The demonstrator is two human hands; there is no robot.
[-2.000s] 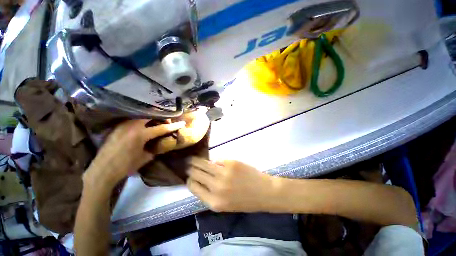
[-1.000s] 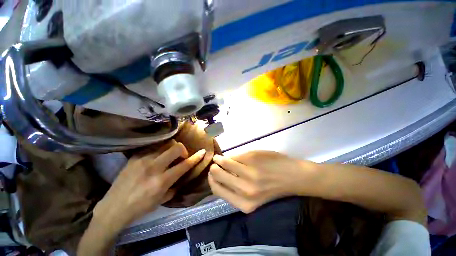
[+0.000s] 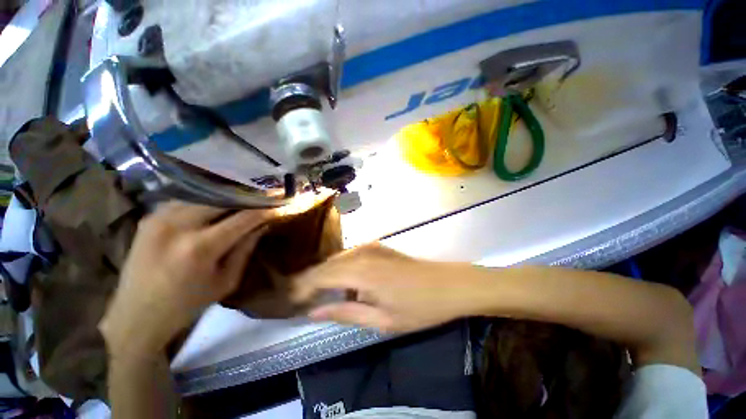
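Note:
Brown fabric [image 3: 282, 250] lies on the white machine table, its upper edge at the brightly lit presser foot and needle area [image 3: 307, 186]. My left hand [image 3: 184, 262] presses on the fabric left of the foot, fingertips close to the needle area and partly behind the shiny curved metal loop [image 3: 176, 176]. My right hand [image 3: 372, 286] is blurred and holds the fabric's near right edge below the foot. The sewing machine [image 3: 221, 49] has a white head with a blue stripe. A small grey block [image 3: 349, 201] sits just right of the foot.
A green scissor handle [image 3: 519, 139] and a yellow cloth [image 3: 450, 141] lie under the machine arm. More brown cloth [image 3: 74, 221] is heaped at the left. A silvery table edge [image 3: 605, 245] curves along the front. Pink cloth [image 3: 724, 311] hangs at the far right.
My left hand has shifted left and flattened over the fabric. My right hand has moved a little left from the fabric's right edge. The camera view has shifted, and the metal loop looks smaller than a second ago.

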